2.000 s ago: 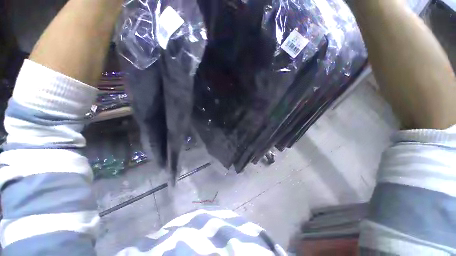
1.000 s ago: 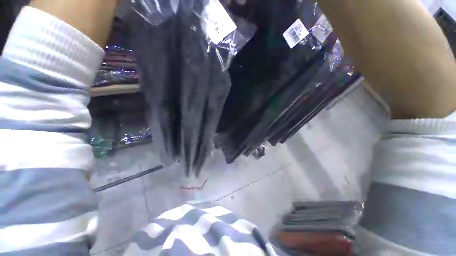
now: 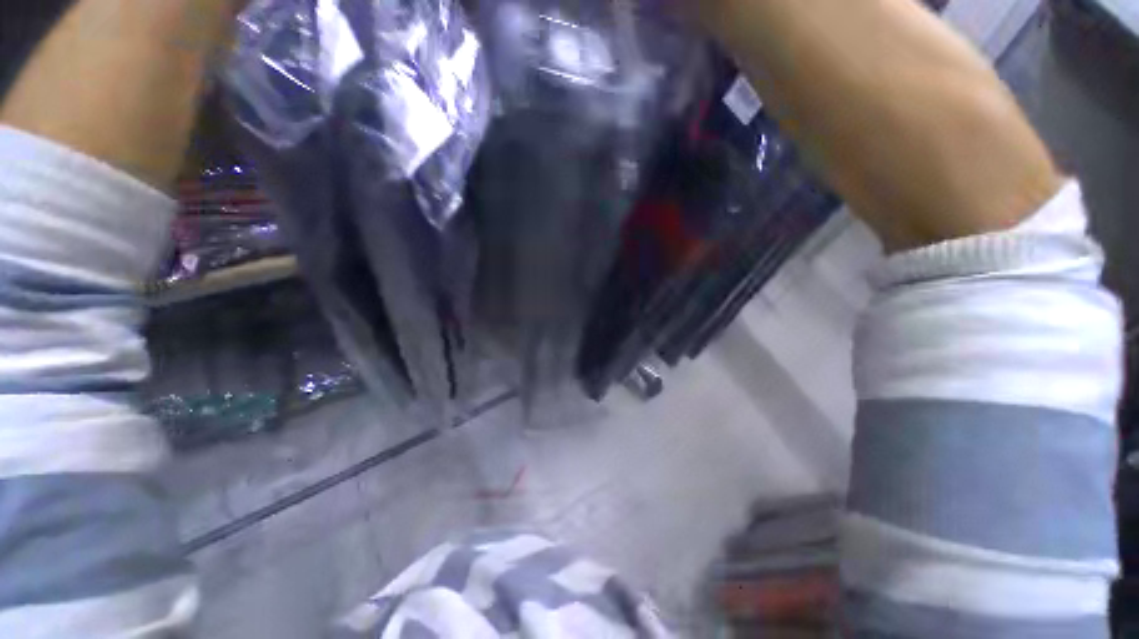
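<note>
Dark bagged garments (image 3: pixel 537 212) hang side by side in front of me in shiny clear film, blurred in the middle. Their film shows bright glare at the upper left (image 3: pixel 419 112). A piece with a red part (image 3: pixel 668 237) hangs among them on the right. A small white label (image 3: pixel 742 100) shows at the upper right. Both my forearms reach up past the top edge, one on each side of the garments. My left hand and my right hand are cut off by the top edge, so what they hold cannot be seen.
Shelves with folded bagged stacks (image 3: pixel 225 231) stand at the left. A thin grey pole (image 3: pixel 350 472) lies over the grey floor (image 3: pixel 700 462). A blurred flat stack with a reddish part (image 3: pixel 781 587) is at the lower right. A red scrap (image 3: pixel 502 484) lies on the floor.
My right forearm has moved left. A garment now hangs blurred in the middle, and a red part has come into view beside it. The glossy bagged pieces at left have shifted left.
</note>
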